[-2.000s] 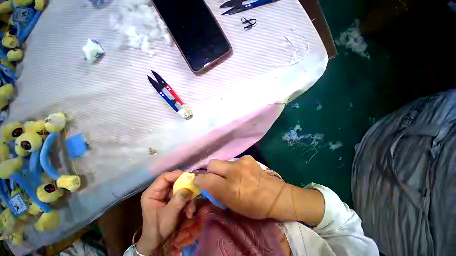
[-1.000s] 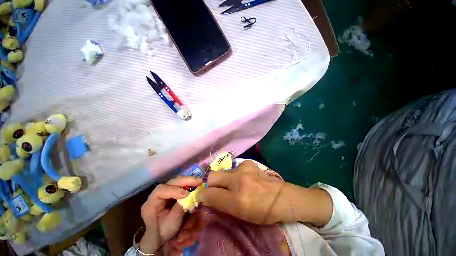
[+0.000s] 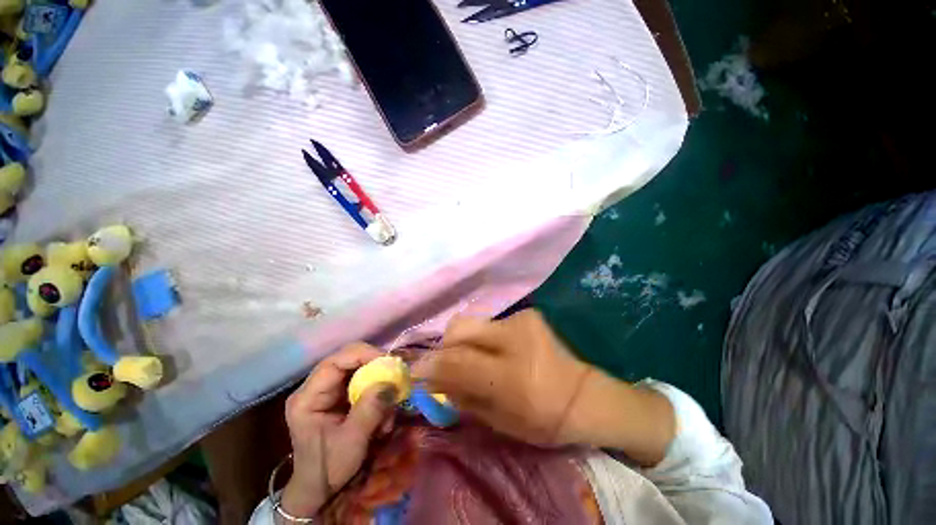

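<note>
My left hand pinches a rounded yellow plush part between thumb and fingers over my lap, just off the table's front edge. A blue plush limb shows to the right of it, partly under my right hand. My right hand is motion-blurred beside the yellow part, its fingers bent together. A pale thread arcs above the yellow part toward my right hand. I cannot see a needle, and the blur hides what my right fingertips hold.
Snips with red and blue handles lie on the table cover. A phone, white fluff, a white wad and a small black item lie farther back. Yellow-blue plush toys are heaped left, beside a blue square.
The toy has turned in my left hand; the lettered yellow part and blue tag seen a second ago no longer show. My right hand has risen slightly and is blurred.
</note>
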